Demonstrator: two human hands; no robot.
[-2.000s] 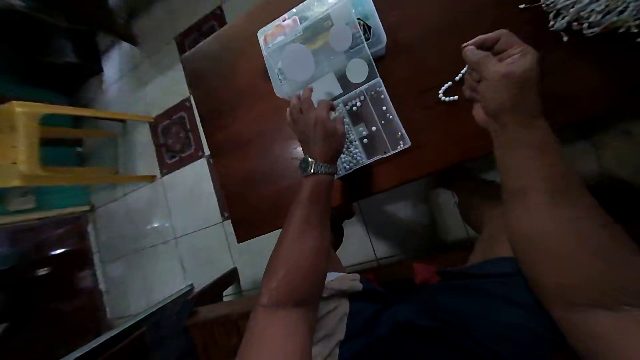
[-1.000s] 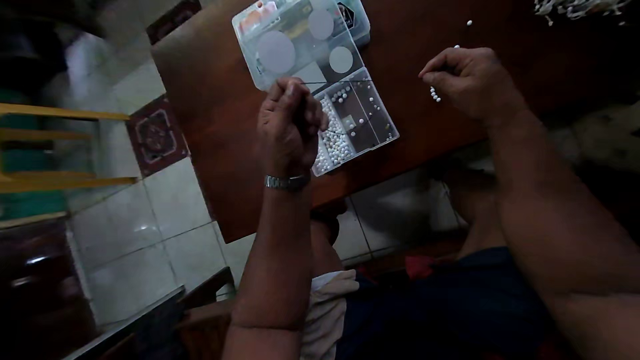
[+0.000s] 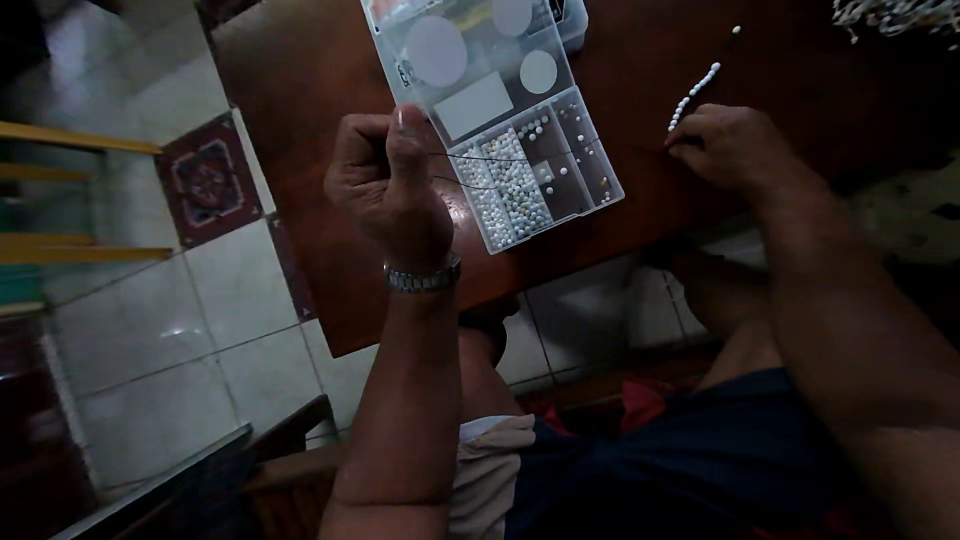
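Observation:
My left hand [image 3: 390, 172], a metal-band watch at its wrist, is raised just left of an open plastic bead box [image 3: 607, 187], its fingers closed on a thin dark thread [image 3: 480, 157]. The thread runs right across the box toward my right hand. White beads [image 3: 517, 180] fill two compartments; a few lie in the others. My right hand [image 3: 720, 142] rests low over the wooden table, fingertips pinched at the near end of a short row of strung white beads [image 3: 694, 91]. One bead [image 3: 736, 29] sits beyond the row.
The box's lid [image 3: 480, 105], with pale round and rectangular patches, lies open behind the compartments. A bundle of whitish strands [image 3: 892, 15] is at the table's far right. A yellow wooden chair [image 3: 82, 251] stands on the tiled floor at left. The table [image 3: 300, 225] ends near my lap.
My left hand has moved away from the bead compartments to the left, and the thread now stretches between my hands. The bead strand, curved earlier, now extends in a row beyond my right fingers.

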